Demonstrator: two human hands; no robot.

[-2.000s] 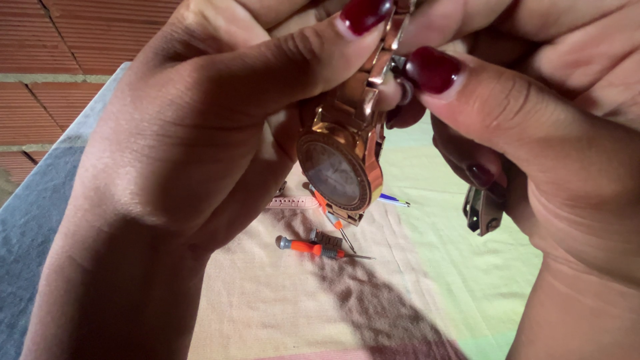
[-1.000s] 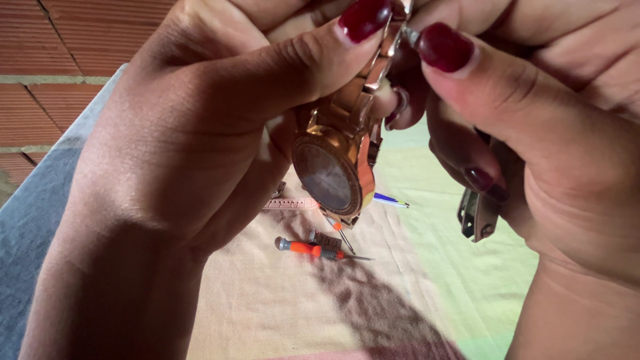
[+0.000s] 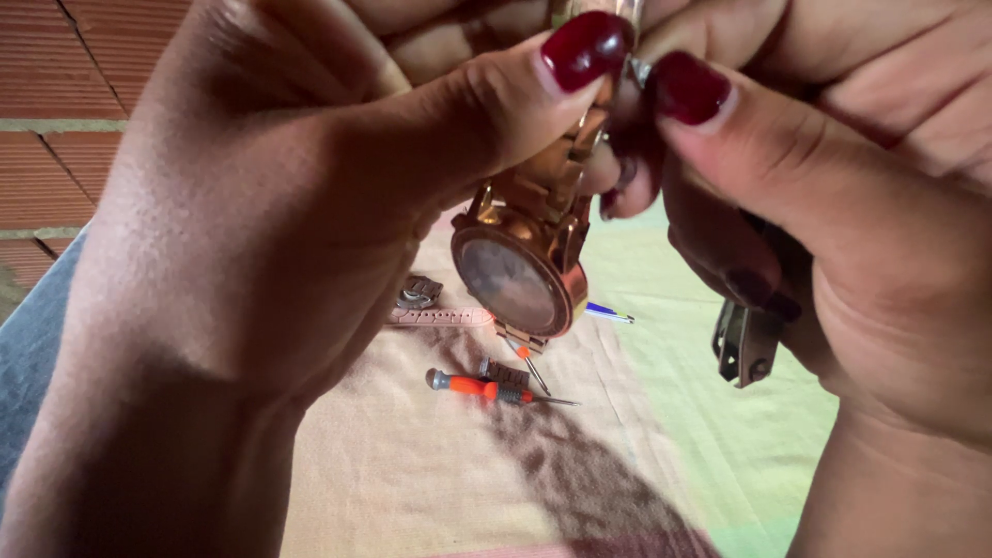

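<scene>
A rose-gold wristwatch (image 3: 511,283) hangs by its metal link bracelet from my left hand (image 3: 310,170), whose thumb presses on the links near the top of the view. My right hand (image 3: 837,178) has its thumb and a finger at the bracelet's edge, pinching a small silvery metal piece, partly hidden by the thumb. A metal tool with a riveted end (image 3: 745,345), perhaps pliers or a nail clipper, sticks out below that hand's curled fingers. Most of it is hidden in the palm.
On the cloth-covered table (image 3: 372,480) lie an orange and grey precision screwdriver (image 3: 480,387), a second screwdriver (image 3: 527,360), a piece of metal watch bracelet (image 3: 504,372), a pink watch strap (image 3: 442,316), a dark metal clasp (image 3: 421,292) and a blue pen-like tool (image 3: 608,313). Behind stands a brick wall (image 3: 58,178).
The watch has swung a little and its face has turned more toward the view. Both hands keep nearly the same place, with the thumbs at the bracelet.
</scene>
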